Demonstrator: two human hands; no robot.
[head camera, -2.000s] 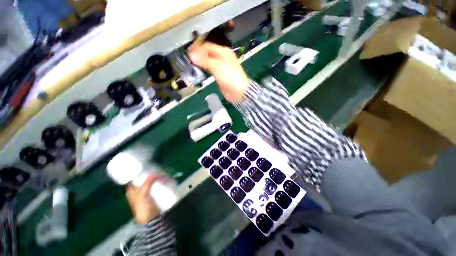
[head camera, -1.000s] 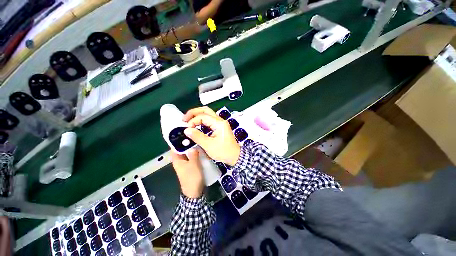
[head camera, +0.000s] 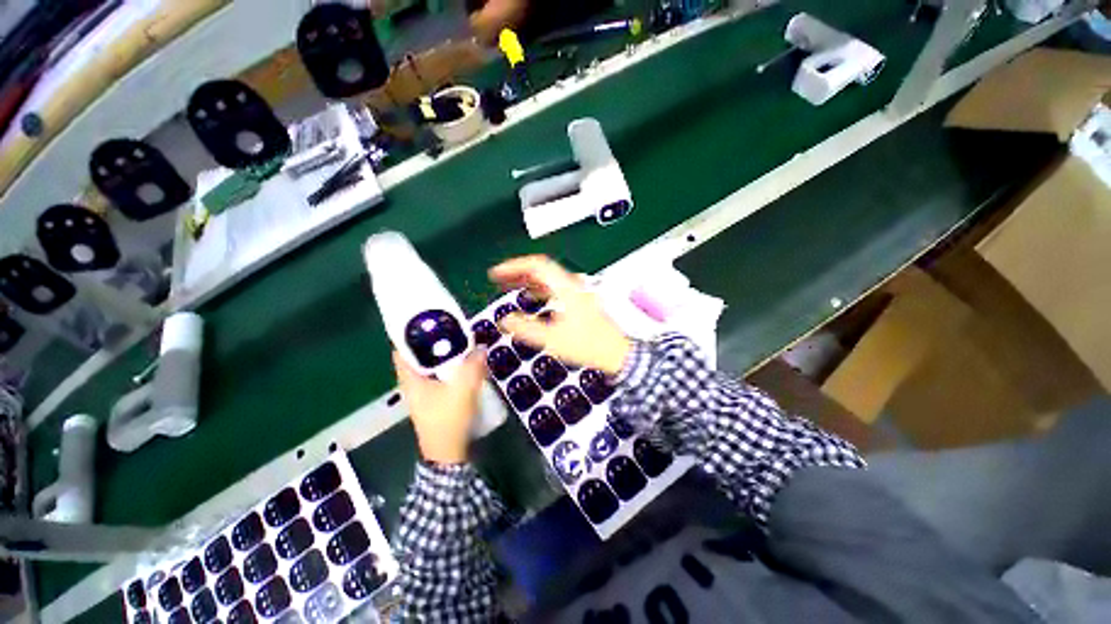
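My left hand (head camera: 439, 408) grips a white camera housing (head camera: 408, 287) from below, held over the near rail. A black front panel sticker (head camera: 436, 338) with a pale round hole sits in its front end. My right hand (head camera: 563, 315) is beside the housing, apart from it, fingers spread over the upper part of the near sticker sheet (head camera: 585, 494). I see nothing held in it. The sheet carries rows of black panels and is partly hidden by my hand and sleeve.
Other white housings lie on the green belt (head camera: 469, 207). A second sticker sheet (head camera: 353, 488) is at lower left. A pink pad (head camera: 649, 301) lies on white wipes (head camera: 701, 315). Across the belt are black rounded parts, a white tray (head camera: 262, 250) and a tape roll (head camera: 452, 112). Cartons (head camera: 1054, 244) stand right.
My right hand has moved off the held housing to the right, over the near sheet. The housing's front is now uncovered. The housings on the belt have shifted rightward in view.
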